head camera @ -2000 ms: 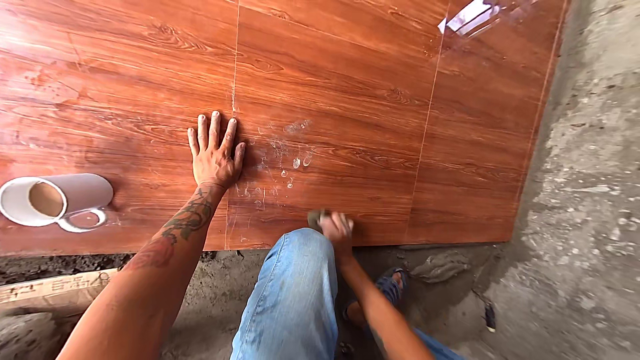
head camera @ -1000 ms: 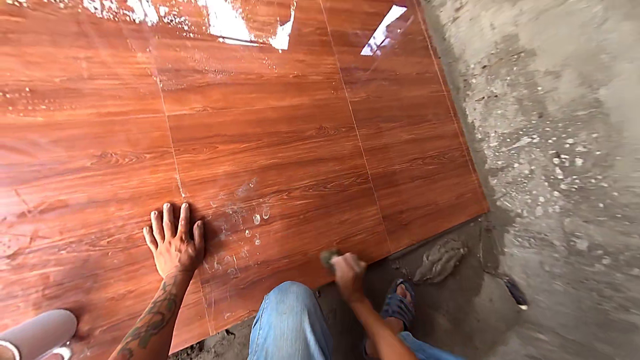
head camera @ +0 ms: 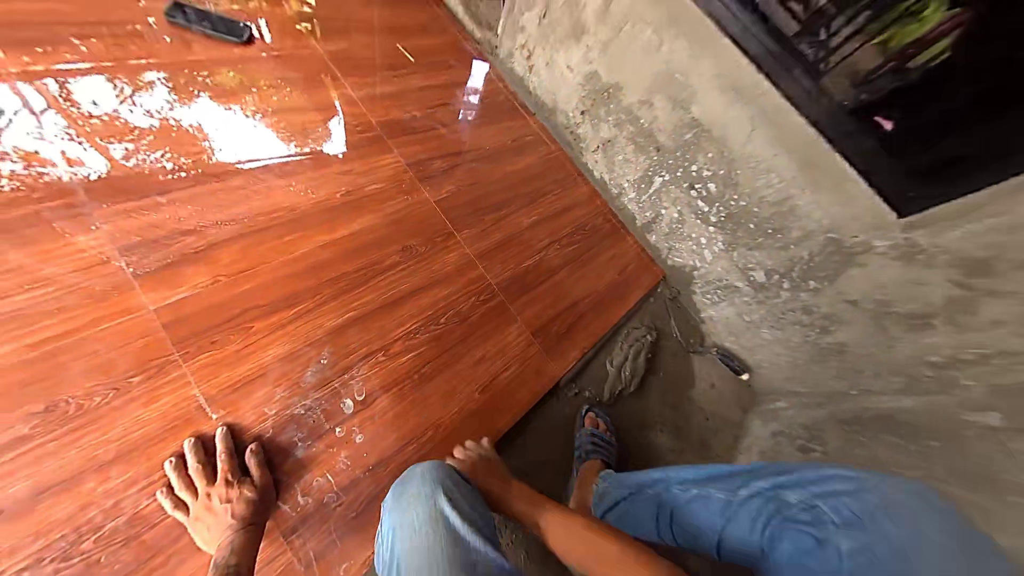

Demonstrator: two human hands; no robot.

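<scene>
My left hand (head camera: 220, 492) lies palm down with fingers spread on the glossy wood-look floor tiles (head camera: 376, 264), near a joint between tiles. Whitish smudges (head camera: 346, 406) mark the tile to its right. My right hand (head camera: 480, 468) is low at the tile edge, beside my denim-covered knee (head camera: 436, 512). Its fingertips show, but the knee hides part of the hand, and whether it holds anything is not visible.
A rough cement wall (head camera: 720, 176) runs along the right, with a dark-framed opening (head camera: 896, 96). A dark-handled tool (head camera: 730, 362) and a mortar lump (head camera: 632, 360) lie beyond the tile edge near my sandaled foot (head camera: 594, 440). A black oblong object (head camera: 210, 22) rests on the tiles.
The view has swung toward the wall. My right hand has drawn back to beside my knee; the small object seen in it earlier is out of sight. My left hand remains flat on the tile.
</scene>
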